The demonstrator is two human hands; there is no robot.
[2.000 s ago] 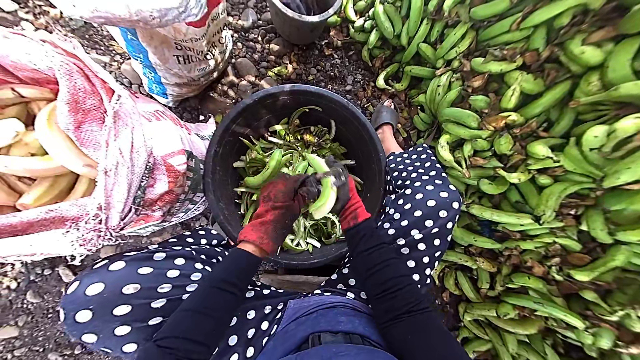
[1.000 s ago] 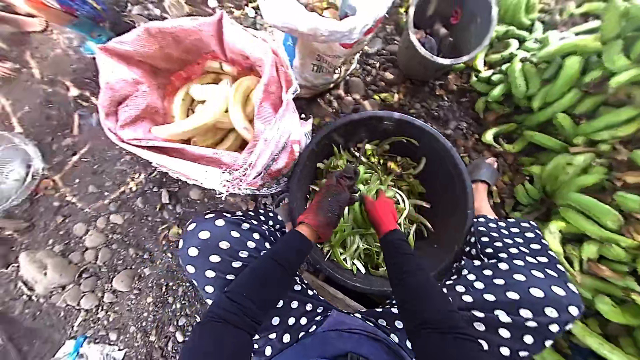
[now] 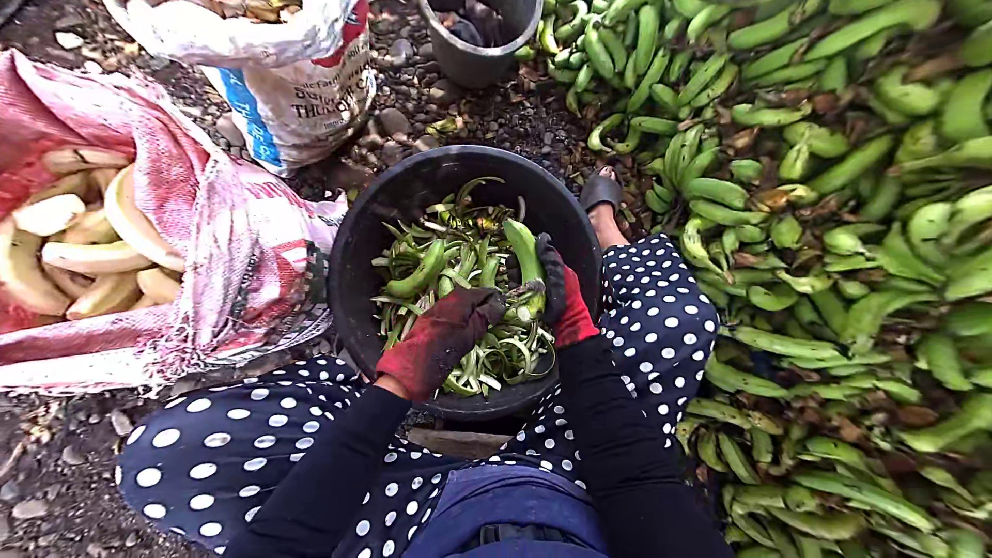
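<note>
My right hand (image 3: 564, 293), in a red and dark work glove, is closed on an unpeeled green banana (image 3: 525, 249) held over a black plastic tub (image 3: 465, 159). My left hand (image 3: 446, 337), gloved alike, has its fingers curled beside the stem end of that banana; whether it grips a small tool is hidden. Green peel strips (image 3: 496, 363) fill the bottom of the tub, with another green banana (image 3: 419, 271) lying on them at the left. Peeled bananas (image 3: 94, 257) lie in a pink woven sack (image 3: 174, 325) to the left.
A large heap of green bananas (image 3: 837, 310) covers the ground on the right. Beyond the tub stand a white printed sack (image 3: 310, 108) and a grey bucket (image 3: 473, 66) with dark contents. My sandalled foot (image 3: 603, 194) is beside the tub's right rim, on pebbly ground.
A second ago both hands were low over the peels, with no whole banana visible in them; now my right hand holds a green one. The view has swung right, back towards the heap.
</note>
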